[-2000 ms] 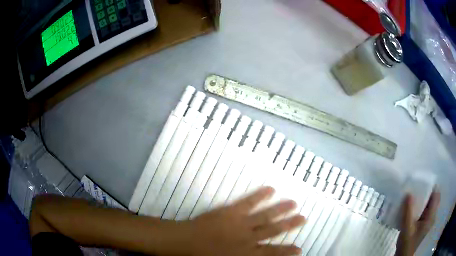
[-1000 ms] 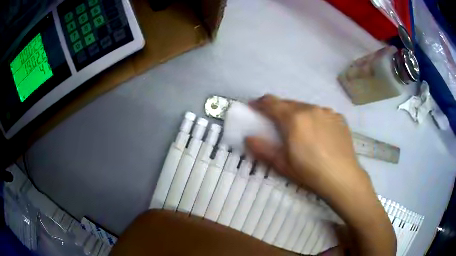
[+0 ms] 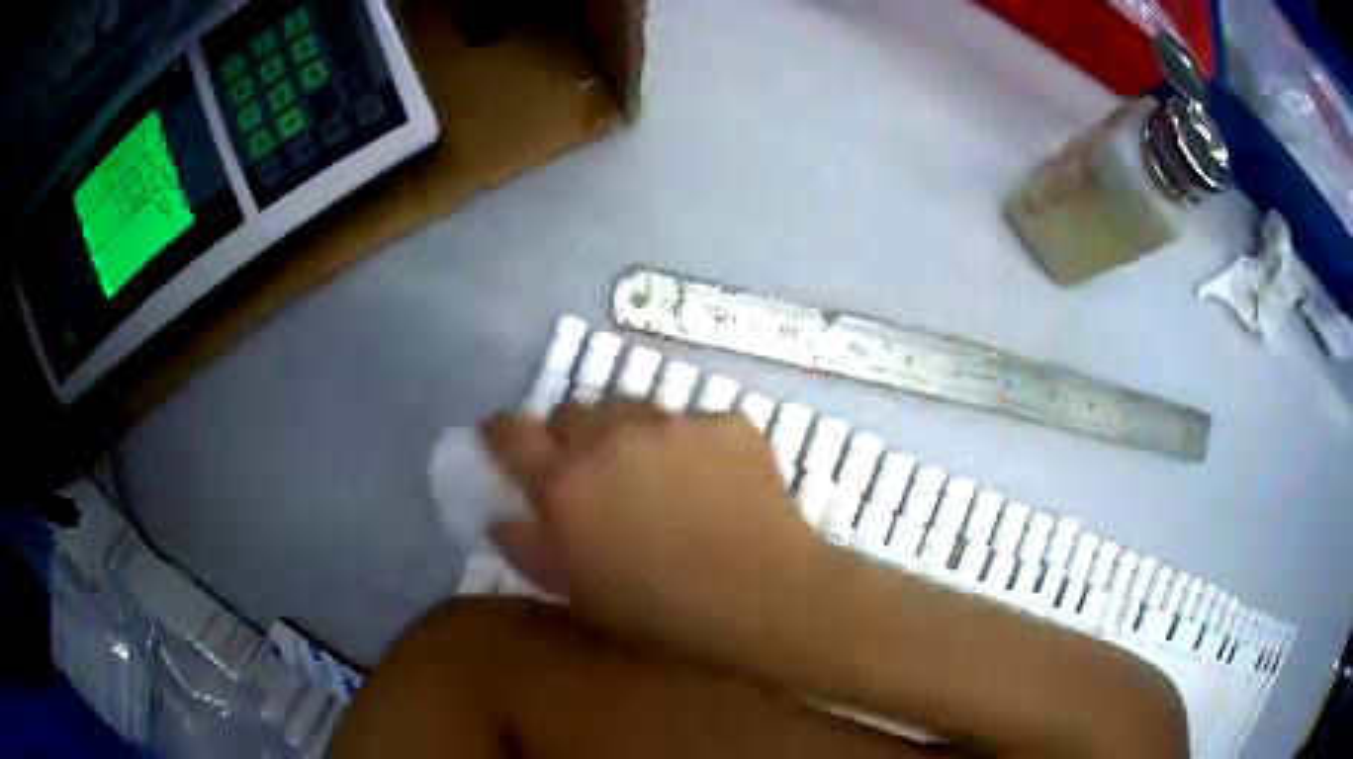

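White pen-like rods [image 3: 890, 497] lie side by side in a long row, capped ends towards the ruler. My right hand [image 3: 653, 497] is at the row's left end, over the rods, with its forearm across the row. It is shut on a white block [image 3: 469, 482], blurred, at the left edge of the row. My left forearm [image 3: 445, 690] shows at the bottom, below the right one; my left hand is hidden under the right forearm or cut off by the frame.
A steel ruler [image 3: 920, 363] lies beyond the row. A lit scale [image 3: 297, 119] stands in a cardboard box [image 3: 519, 111] at upper left. A square bottle [image 3: 1098, 200], crumpled white cloth [image 3: 1273, 282] and red tray [image 3: 1105, 37] are at upper right. Clear bags [image 3: 149, 608] lie at lower left.
My right hand moves from the far right onto the row, then left along it to its left end with the block. My left hand, spread on the rods before, is no longer visible.
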